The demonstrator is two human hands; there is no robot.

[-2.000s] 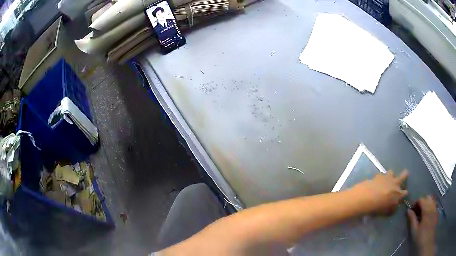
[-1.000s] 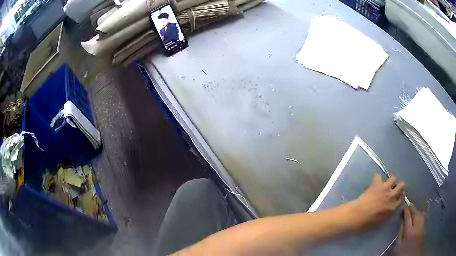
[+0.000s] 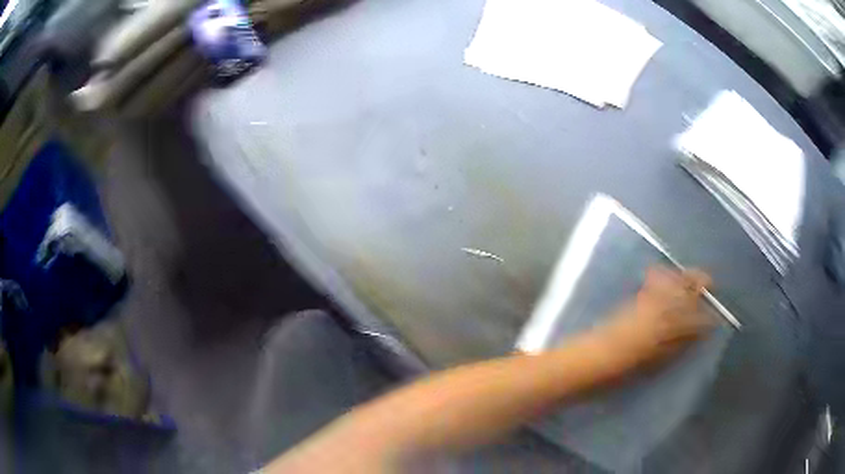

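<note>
The grey pressing template [image 3: 607, 278] lies on the table at the lower right. The white fabric panel [image 3: 562, 275] shows as a wide band along its upper-left side and a narrow strip along its upper-right side. My left hand [image 3: 674, 301] is bare and blurred, resting on the template at the upper-right edge with its fingers bent over the white strip. Whether the fingers pinch the fabric cannot be told. My forearm covers part of the template. My right hand is not in view.
A thick white stack [image 3: 746, 171] with frayed threads lies right of the template. A flatter white pile [image 3: 561, 46] lies farther back. A loose thread [image 3: 482, 254] is on the table [image 3: 371, 185]. A phone [image 3: 225, 39] leans on fabric rolls [image 3: 148, 56]. A blue bin [image 3: 56, 231] stands left.
My right hand has left the template edge and gone out of view. My left hand stays at that edge. The camera view has shifted, so the table things appear farther left and higher.
</note>
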